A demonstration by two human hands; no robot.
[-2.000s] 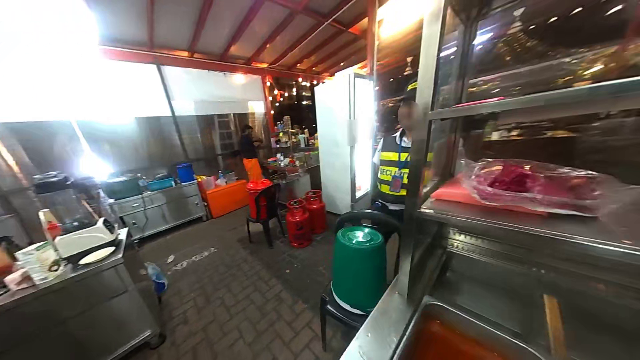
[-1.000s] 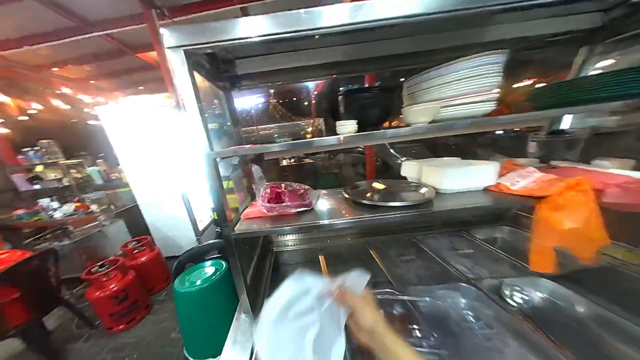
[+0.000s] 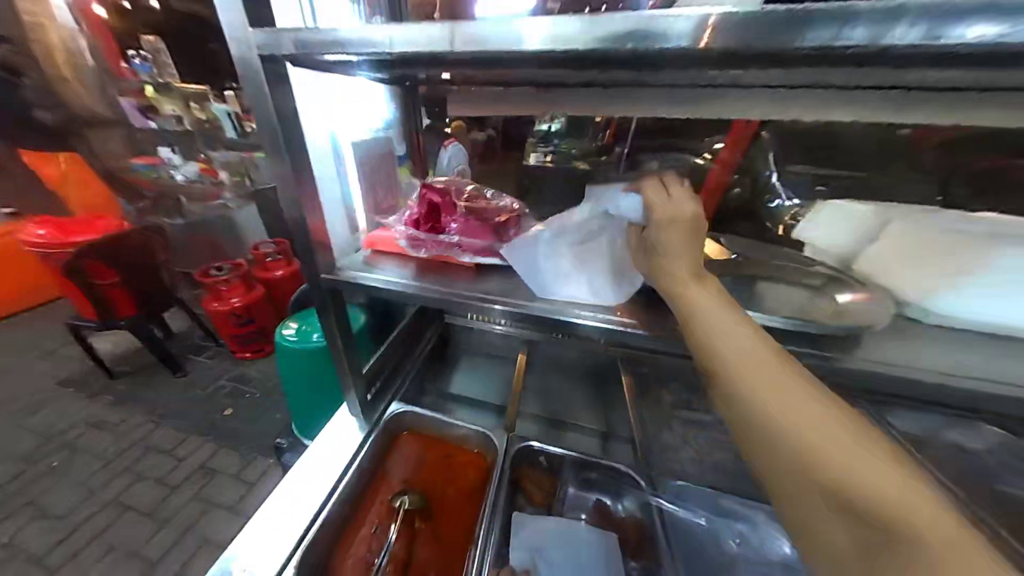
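Note:
My right hand [image 3: 668, 228] is raised at the lower metal shelf, its fingers closed on a white paper sheet [image 3: 580, 252] that hangs down to the left. Beside that sheet, a clear plastic bag with bright pink contents [image 3: 464, 216] rests on a red item. To the right of the hand lies a round metal tray [image 3: 800, 288]. Only fingertips of my left hand [image 3: 509, 571] show at the bottom edge, against another white sheet [image 3: 566, 546] over a steel food pan [image 3: 552, 452]; their grip is not clear. Left of it, a pan of red-orange sauce [image 3: 424, 464] holds a ladle [image 3: 404, 504].
A steel upright [image 3: 296, 184] and an upper shelf [image 3: 640, 36] frame the counter. White wrapped stacks [image 3: 936, 256] lie at the right. Beyond the counter's left edge stand a green bucket [image 3: 308, 384], red gas cylinders [image 3: 236, 308] and a dark chair [image 3: 132, 280]. A person [image 3: 454, 152] is behind.
The view has turned from the open floor to the serving counter. The right hand, which was low over the pans with a white sheet one second ago, is now up at the shelf.

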